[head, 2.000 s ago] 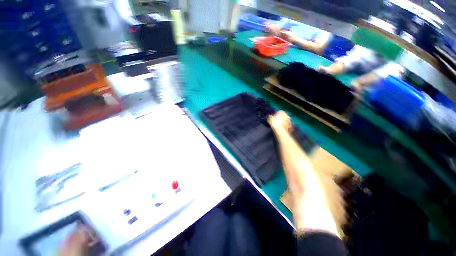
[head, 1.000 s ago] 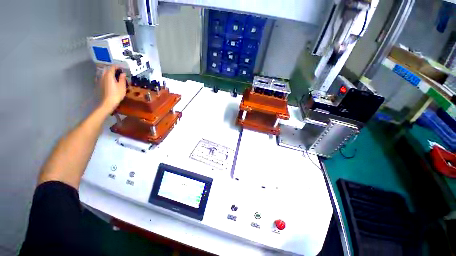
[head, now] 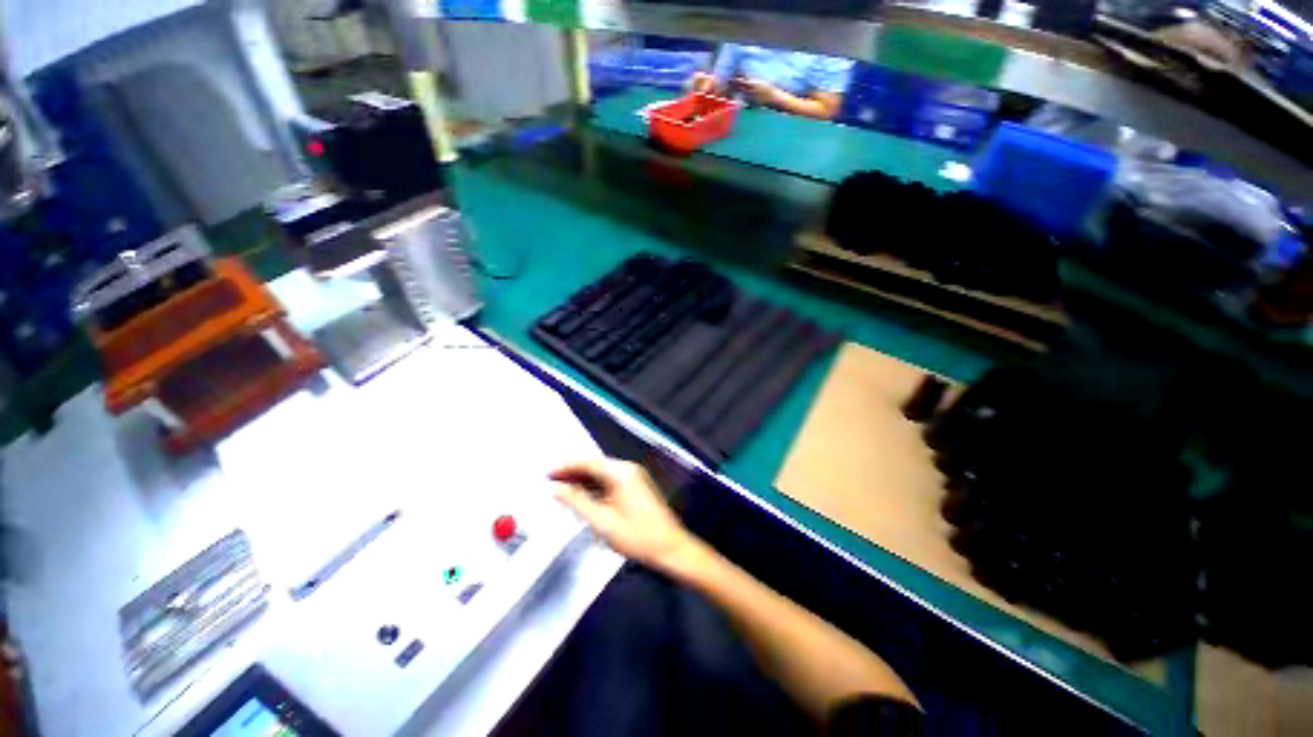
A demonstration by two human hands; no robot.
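My right hand (head: 619, 511) is over the front right corner of the white machine table (head: 432, 432), beside the red emergency stop (head: 504, 528). Its fingers are slightly bent and apart, and no part shows in it. My left hand is out of the picture. The black foam tray (head: 691, 346) lies on the green bench, with black parts in its far-left grooves. Black cylindrical parts (head: 1066, 475) are massed on a cardboard sheet (head: 864, 432); a few stand apart at the pile's left edge.
The orange fixture (head: 202, 346) with its silver clamp plate (head: 144, 274) stands at left. The black feeder (head: 375, 151) and perforated bracket (head: 432, 267) stand at the table's back edge. A touchscreen (head: 259, 713) is cut off below. Beyond are a red basket (head: 693, 121), a blue bin (head: 1044, 176) and another person's arms.
The view has swung right from the machine to the bench. The left hand, at the left fixture one second ago, is out of view. The right hand, over the tray two seconds ago, is now beside the emergency stop.
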